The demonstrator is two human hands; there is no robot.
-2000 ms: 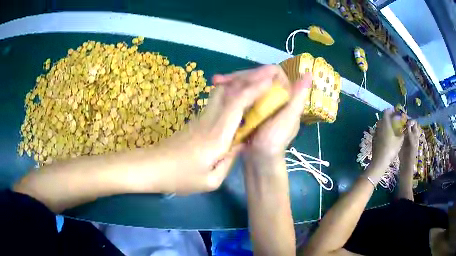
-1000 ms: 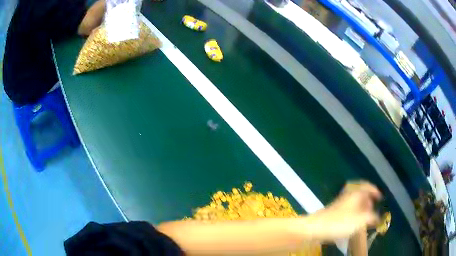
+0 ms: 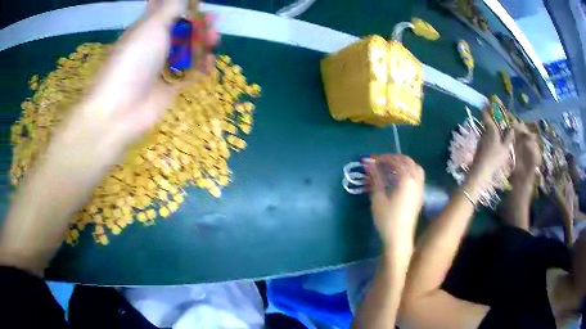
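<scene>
My left hand (image 3: 144, 77) holds an open half-built unit (image 3: 182, 46) over the upper part of the loose pile of small yellow tabs (image 3: 186, 148). The unit's blue block faces up; its far end is blurred. My right hand (image 3: 397, 186) is low on the green surface, right of the pile, its fingers closed on a white wrist strap (image 3: 353, 178) whose loops stick out to the left. The fingertips are blurred. The stacked yellow covers (image 3: 369, 80) stand beyond my right hand.
Another person's hands (image 3: 501, 144) hold a unit at the right, beside a tangled heap of white straps (image 3: 466, 151). Units with cords, one a yellow unit (image 3: 425, 29), lie beyond the pale strip (image 3: 276, 24). A white cord lies at the top.
The view swung left along the line, then came back. My hands, earlier together on a yellow unit, are now apart: left over the pile with an open unit, right down at the strap.
</scene>
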